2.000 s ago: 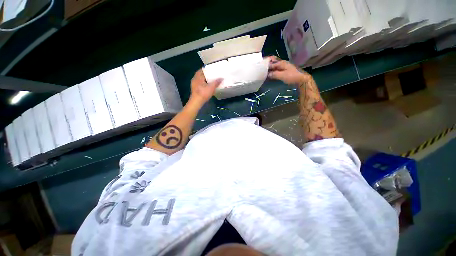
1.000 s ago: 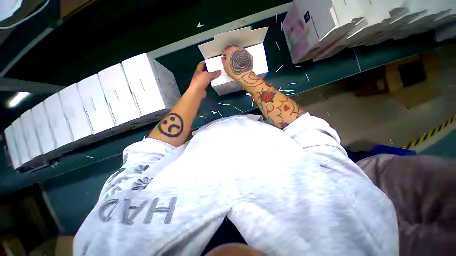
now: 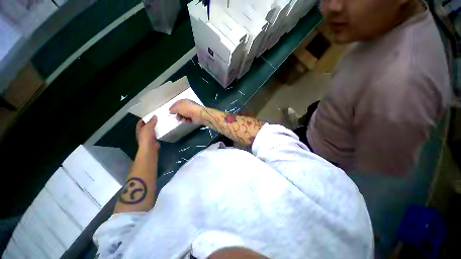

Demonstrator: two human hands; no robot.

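A white folding carton sits on the dark green bench between two rows of cartons. Its wide top flap stands up at the far side. My left hand holds the carton's left end, with the thumb over its top edge. My right hand lies on the carton's top with its fingers bent down; whether it grips anything is hidden. Both hands are bare.
Closed cartons stand in a row at lower left. Open cartons with raised flaps stand at upper right. White slivers lie on the bench. A person in a brownish shirt stands close on the right. A blue bin is at lower right.
The view has turned right, and the person beside me has come into it. My right hand has moved from the carton's right end onto its top. My left hand stays on the left end.
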